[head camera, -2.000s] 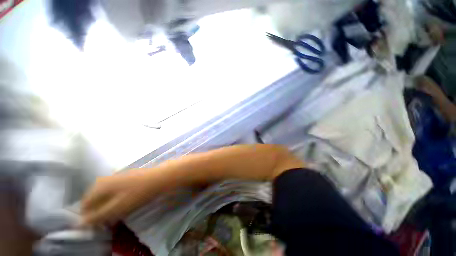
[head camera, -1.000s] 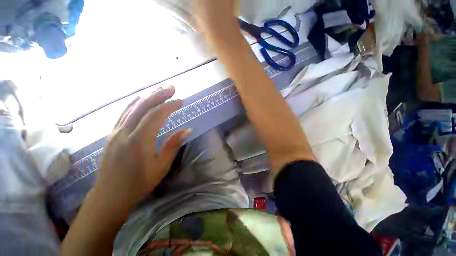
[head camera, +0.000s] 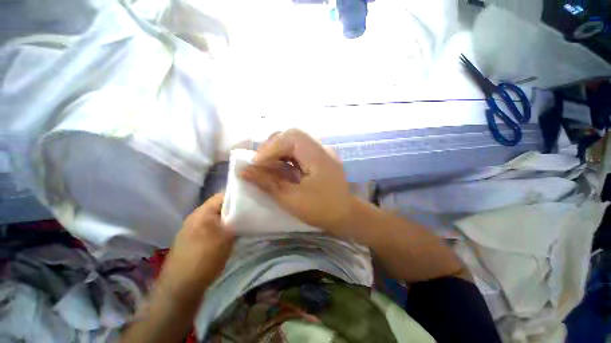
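Note:
A small folded white fabric piece (head camera: 261, 209) is held between my two hands in front of the table edge. My left hand (head camera: 204, 234) grips its lower left edge. My right hand (head camera: 305, 177) pinches its top from the right, fingers bent. A large white garment piece (head camera: 127, 127) lies heaped on the table at the left. The dark blue cylindrical attachment (head camera: 352, 18) points down at the top centre. The needle area is lost in glare.
Blue-handled scissors (head camera: 502, 107) lie open on the table at the right. A ruled strip (head camera: 415, 142) runs along the table's front edge. White cut pieces (head camera: 529, 234) are heaped at the right. Grey and white cloth (head camera: 74, 295) lies at the lower left.
The view has swung left. My right hand has come back from near the scissors and my left hand has closed; both now hold the white piece. The large garment piece shows more fully.

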